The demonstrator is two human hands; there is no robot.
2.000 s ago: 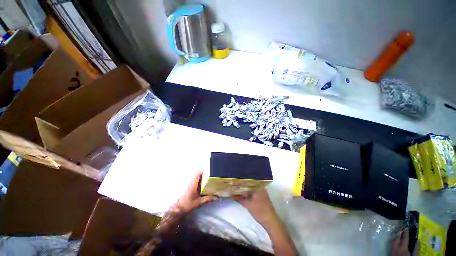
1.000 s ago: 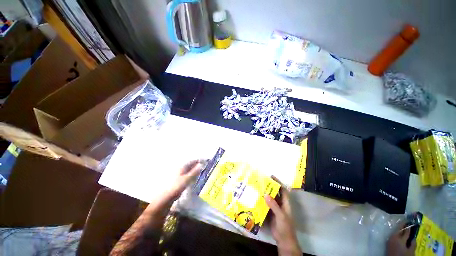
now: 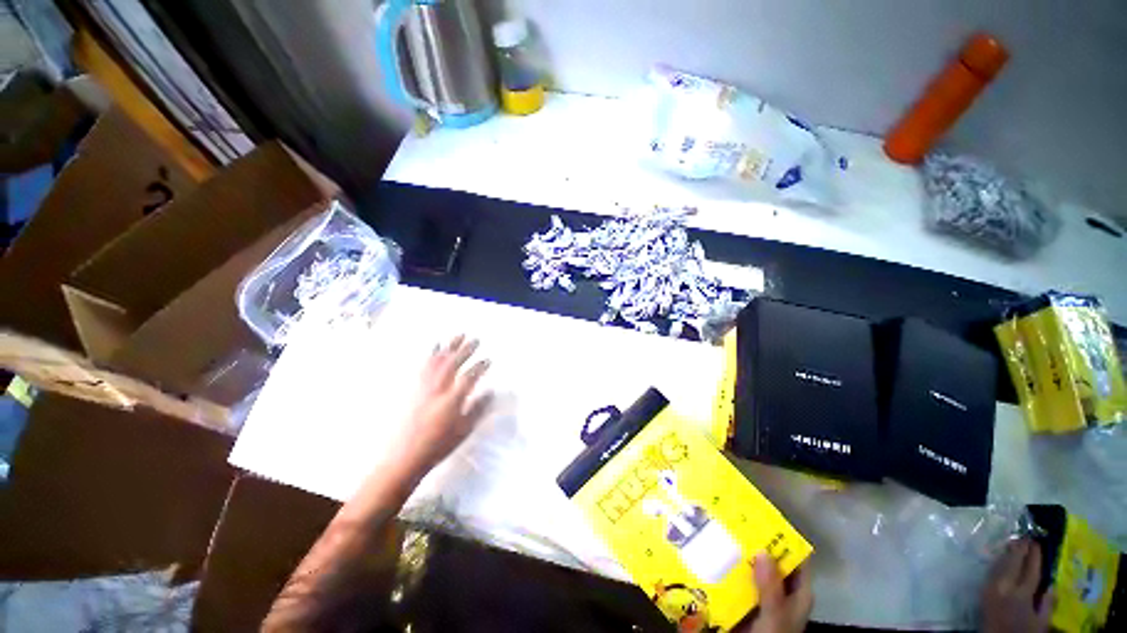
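A yellow box (image 3: 686,526) with a black top strip, a hang loop and a white product picture is tilted at the lower middle, near the table's front edge. My right hand (image 3: 781,596) holds its lower right corner, thumb on the printed face; the rest of the hand is hidden or cut off. My left hand (image 3: 451,390) is empty over the white table (image 3: 358,408), fingers apart, left of the box. Black boxes with pale lettering (image 3: 816,390) stand right of it, with yellow at their left edge.
A heap of short white-grey pieces (image 3: 637,266) lies on the black strip. A clear bag (image 3: 324,278) sits at the left table edge beside open cartons (image 3: 185,247). Kettle (image 3: 447,62), small bottle (image 3: 519,68), orange cylinder (image 3: 949,99) stand behind. Another person's hand (image 3: 1016,594) touches a yellow box at right.
The yellow box has moved right and turned, its black top strip and loop now in full view. My left hand has let go of its top and opened. Earlier, both hands held the box.
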